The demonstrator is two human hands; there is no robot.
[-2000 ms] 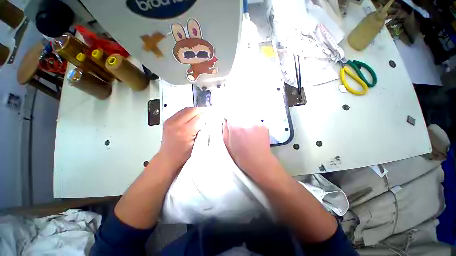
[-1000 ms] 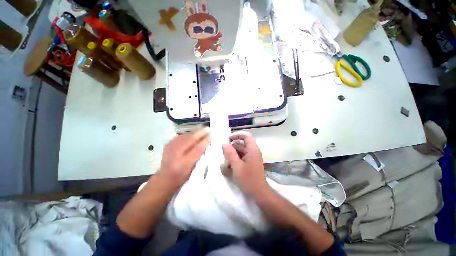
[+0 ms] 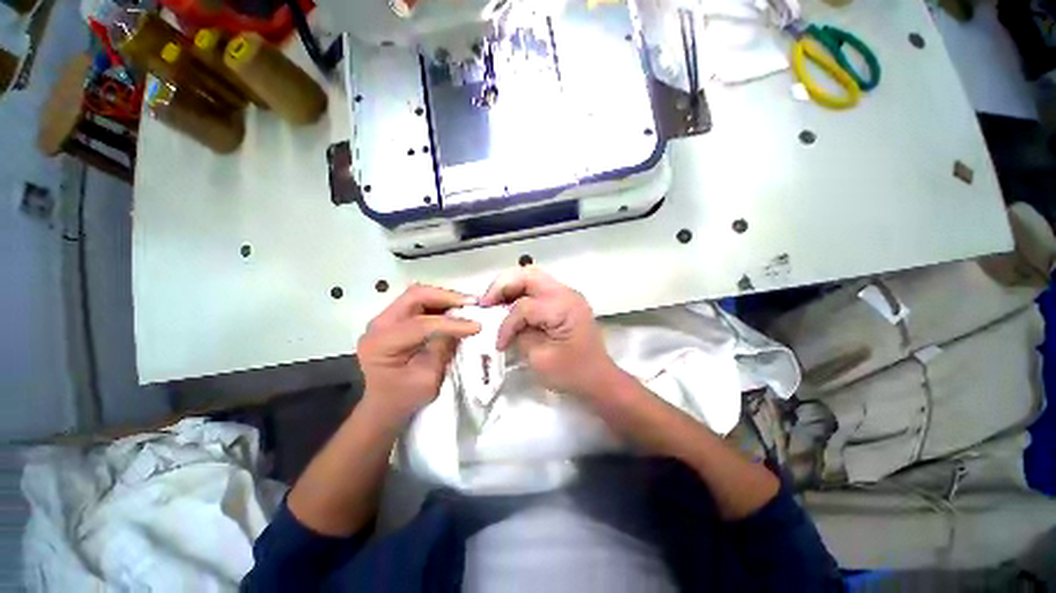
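White trousers (image 3: 544, 434) lie over my lap and hang at the table's front edge. My left hand (image 3: 408, 348) and my right hand (image 3: 550, 330) are bare and pinch a narrow upper part of the white cloth between fingertips, close together. A short dark mark shows on the cloth just below the fingers. The shiny machine bed (image 3: 544, 139) stands beyond the hands, with no cloth from the hands on it. The presser clamp area (image 3: 484, 93) is partly lost in glare.
Thread cones (image 3: 278, 81) stand at the back left. Yellow and green scissors (image 3: 827, 75) lie at the right on the white table (image 3: 799, 220). A beige-white garment heap (image 3: 926, 382) is at right, a white heap (image 3: 151, 510) at lower left. Thin dark prongs (image 3: 690, 52) are beside the bed.
The cloth has come off the machine bed towards me, and both hands have moved back with it. The fingertips are now close together at its upper end. The view has tilted down, hiding the machine head's sticker.
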